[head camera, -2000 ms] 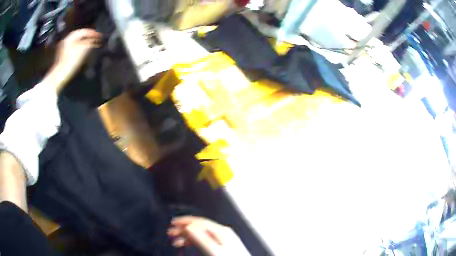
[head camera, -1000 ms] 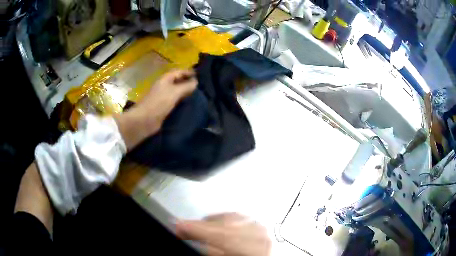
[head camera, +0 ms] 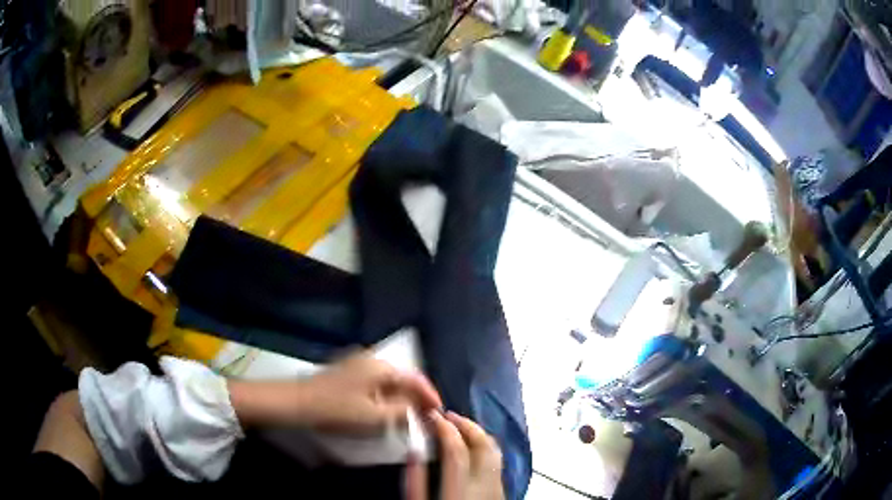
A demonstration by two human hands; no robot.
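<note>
A long dark cloth strip [head camera: 455,244] lies looped and folded, partly on the yellow bundle [head camera: 210,146] and partly on the white table [head camera: 538,234]. Its near end runs down toward the front edge. My left hand [head camera: 367,395], in a white sleeve cover, reaches in from the left at the strip's near left edge. My right hand [head camera: 465,459] is beside it at the bottom, over the strip and cut off by the picture's edge. The fingertips of both hands meet, bent and blurred. A small bright sliver shows between them; whether they grip cloth is unclear.
The sewing machine head [head camera: 724,400] is at the lower right, its lit needle area near the strip. A pale oblong lamp [head camera: 626,293] stands above it. A trough with white cloth [head camera: 597,146] runs behind. A yellow-handled tool [head camera: 132,112] lies upper left.
The bunched dark cloth is now spread into a long looped strip. My left hand has come off the bundle area toward the front edge, and my right hand has met it there.
</note>
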